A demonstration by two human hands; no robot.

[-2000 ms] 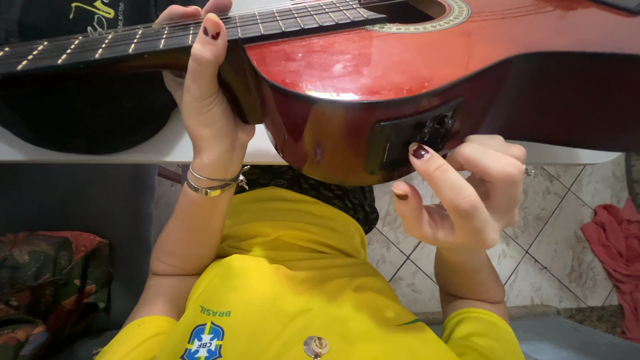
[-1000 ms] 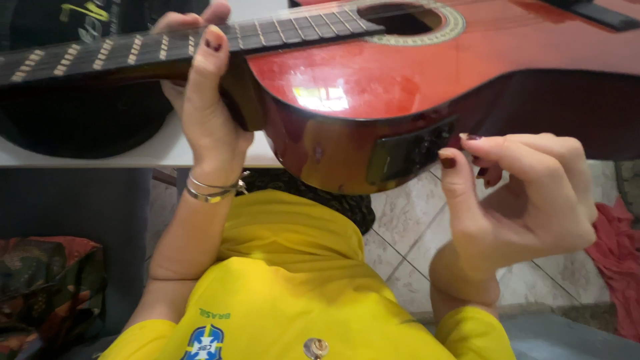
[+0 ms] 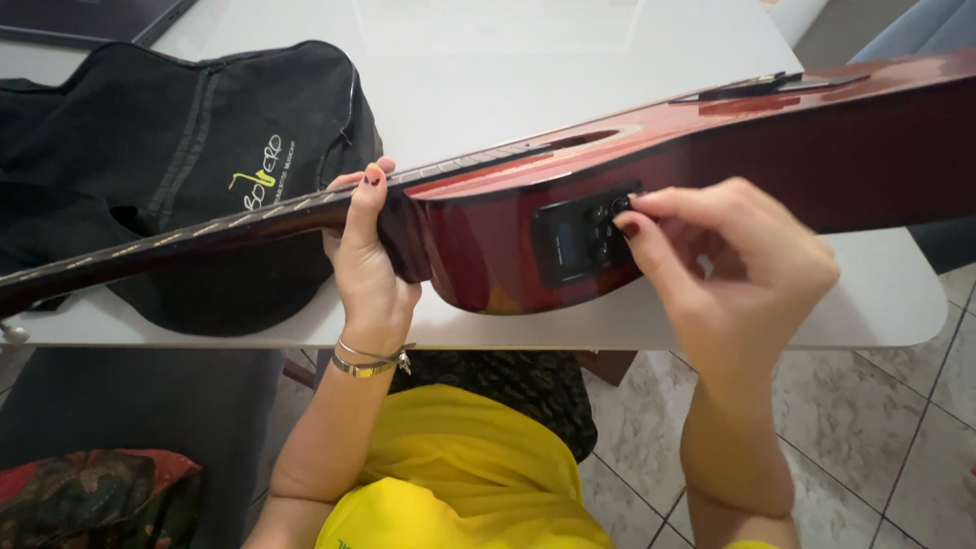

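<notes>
A red acoustic-electric guitar [image 3: 488,252] spans the view, its side turned towards me and its neck pointing left. My left hand [image 3: 374,252] grips the neck near the body, thumb on the near side, with the other fingers mostly hidden behind it. A black preamp panel [image 3: 576,236] with a small display and several controls is set in the guitar's side. The thumb and index finger of my right hand [image 3: 724,267] pinch a small black knob [image 3: 620,204] at the panel's right end. The soundhole [image 3: 583,140] and the bridge [image 3: 743,88] show at a steep angle.
A black guitar bag [image 3: 252,99] lies on the white table [image 3: 488,84], behind and under the neck. A dark laptop [image 3: 91,19] is at the upper left. Below the table's near edge are a dark seat [image 3: 152,404], patterned cloth [image 3: 99,496] and floor tiles [image 3: 846,450].
The guitar has tilted so that its side faces me more and its top less. My right thumb and finger have closed on the knob. The view has shifted, showing more of the table and bag.
</notes>
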